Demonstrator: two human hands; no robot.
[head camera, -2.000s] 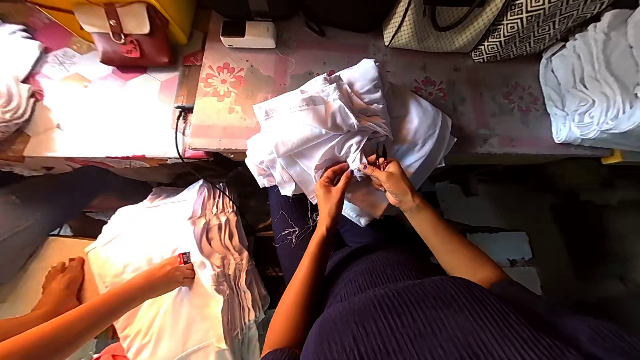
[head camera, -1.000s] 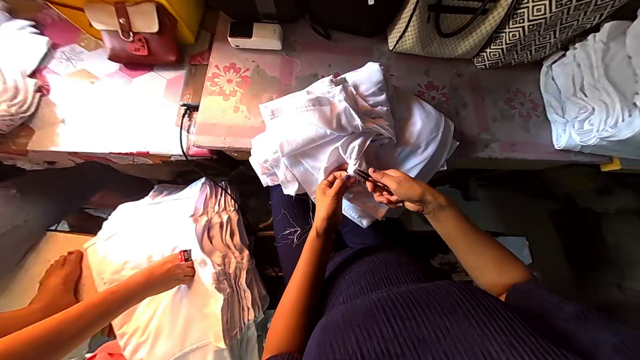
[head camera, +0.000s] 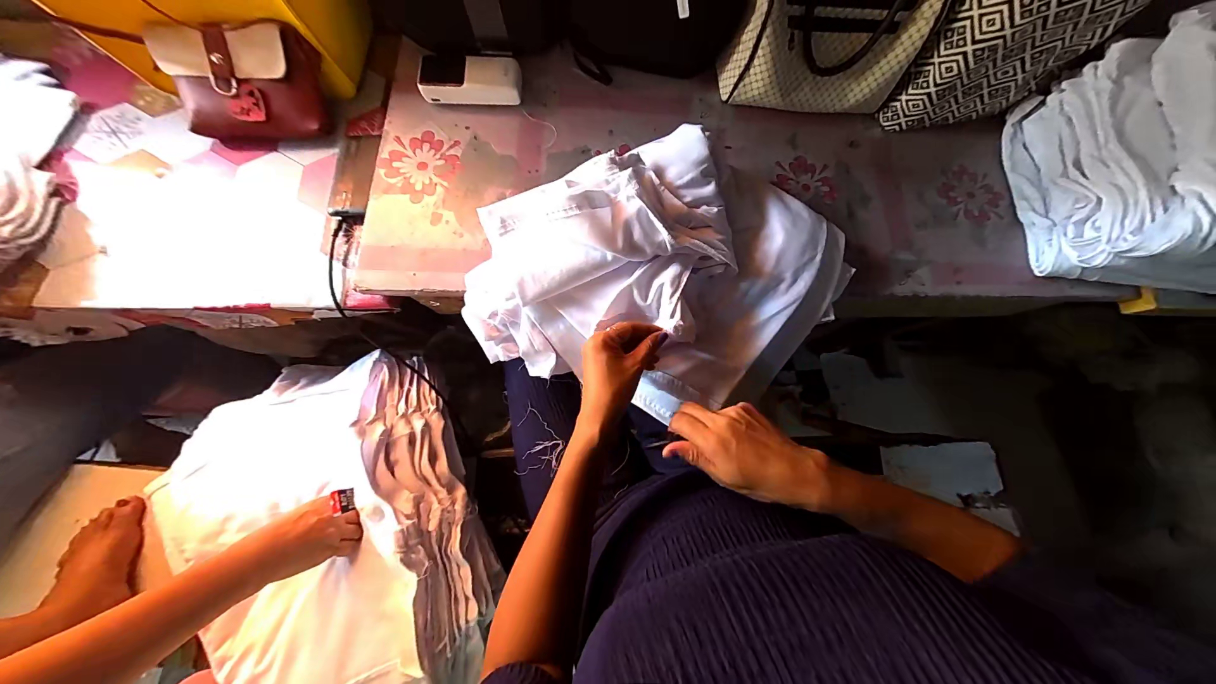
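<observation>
A crumpled white garment (head camera: 608, 237) lies over the front edge of the pink flowered table and hangs down to my lap. My left hand (head camera: 619, 366) pinches its lower part between thumb and fingertips. Just right of it, my right hand (head camera: 736, 446) is at the garment's stitched hem, with its fingers bent; whether it grips the cloth or the small dark tool seen earlier is hidden. Loose threads (head camera: 541, 445) cling to the dark cloth on my leg.
At the lower left, another person's hand (head camera: 328, 527) with a small red item rests on a stack of white cloth (head camera: 275, 456). Folded white garments (head camera: 1121, 180) stand at the right. A white device (head camera: 469, 80), a red handbag (head camera: 256, 85) and a patterned bag (head camera: 988, 57) lie behind. A black cable (head camera: 334, 275) hangs down.
My right hand has moved down and away from my left hand. The dark tool that showed in it one second ago is no longer visible. My left hand still pinches the cloth.
</observation>
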